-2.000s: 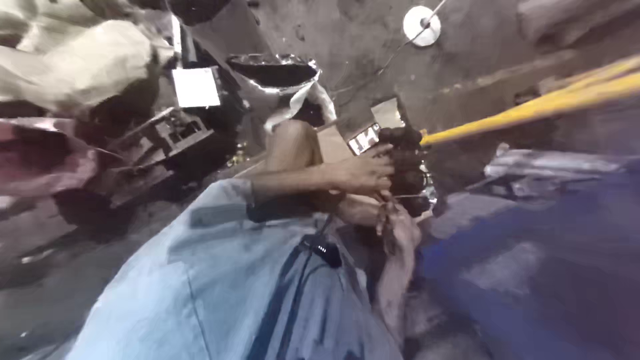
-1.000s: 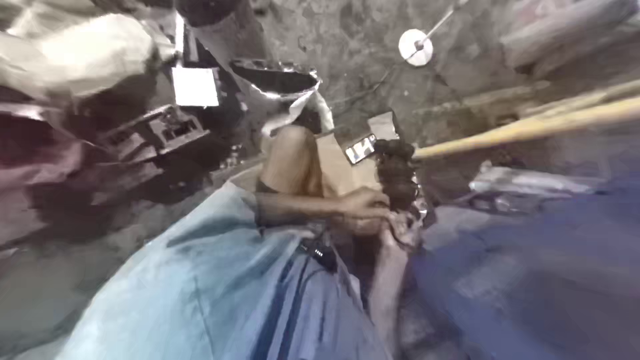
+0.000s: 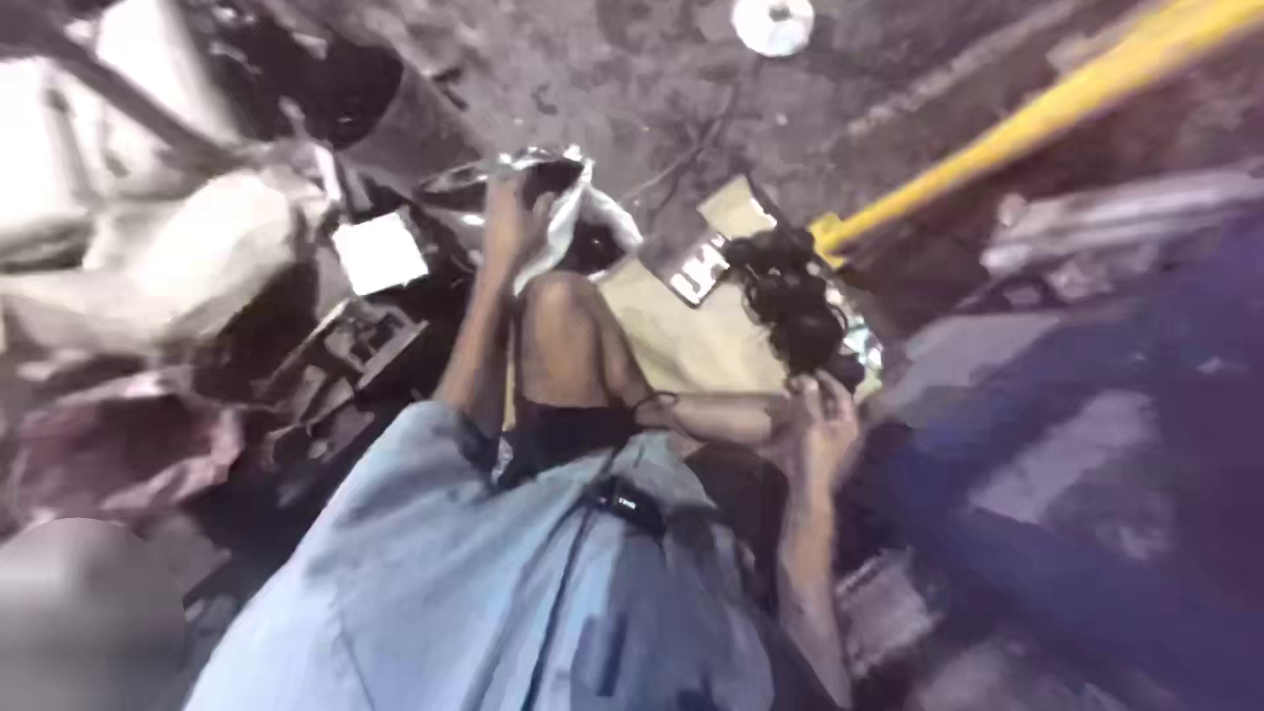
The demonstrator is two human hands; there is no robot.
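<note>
My left hand (image 3: 513,212) is at the mouth of a bag with a shiny silvery rim (image 3: 568,222); its fingers are partly hidden in the dark opening, and what they touch cannot be told. My right hand (image 3: 829,410) is raised at the near end of a heap of dark, curly strands (image 3: 795,296), fingers bent and close together. Whether something small is between them is too blurred to tell. The heap lies on the right part of a tan sheet (image 3: 681,341). Beside it, toward the bag, lies a phone-like object with a bright face (image 3: 699,269).
A yellow bar (image 3: 1007,138) slants away at the upper right. A white disc (image 3: 773,22) lies on the floor ahead. On the left are a bright white square (image 3: 380,254), pale sacks (image 3: 217,257) and a reddish bag (image 3: 128,439). Blue material (image 3: 1116,494) covers the right side.
My left hand has moved from beside my right hand, over my lap, forward and left to the silvery-rimmed bag. My right hand stays near the dark strands.
</note>
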